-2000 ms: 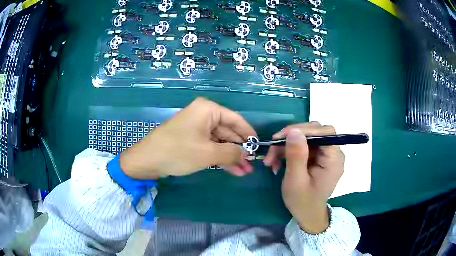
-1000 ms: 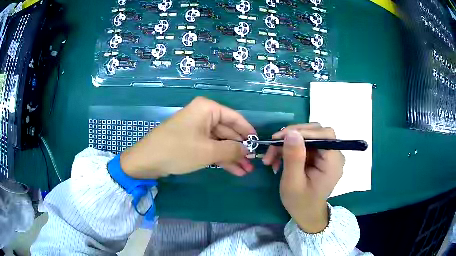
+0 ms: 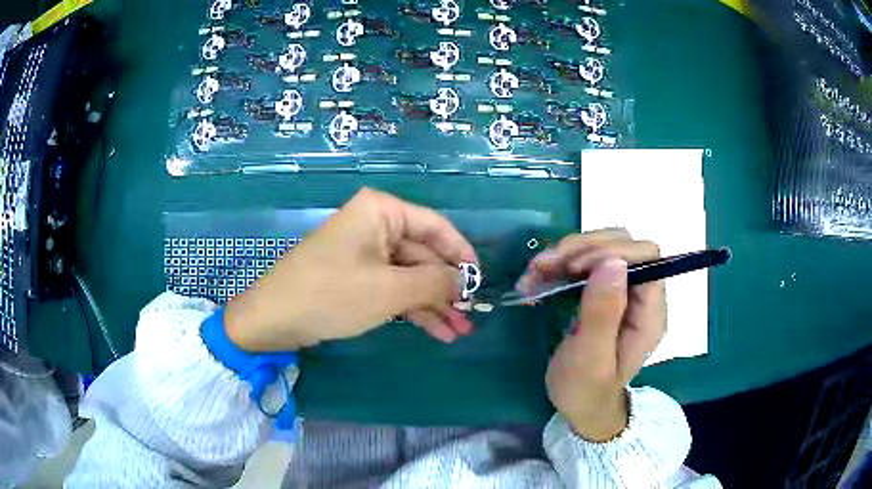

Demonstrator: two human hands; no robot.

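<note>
My left hand (image 3: 354,277), bare with a blue wrist strap (image 3: 239,355), pinches a flex circuit module (image 3: 468,279) by its edge. The module's white spoked round end and small pale tab show; the rest is hidden or blurred. My right hand (image 3: 607,320) holds slim black tweezers (image 3: 677,266), their metal tip pointing left, close to the module's pale tab. I cannot tell whether they touch. The pad sheet (image 3: 225,265), with its grid of small white squares, lies under my left hand and is partly hidden by it.
A clear blister tray (image 3: 382,167) with rows of modules lies beyond the pad sheet. A white paper sheet (image 3: 645,210) lies at right, partly behind my right hand. Stacked blister trays (image 3: 822,172) stand far right. A black fixture (image 3: 57,181) with a cable stands at left.
The tweezers' tip has moved off the round end, down beside the pale tab, and their handle now tilts up to the right. The view has shifted slightly.
</note>
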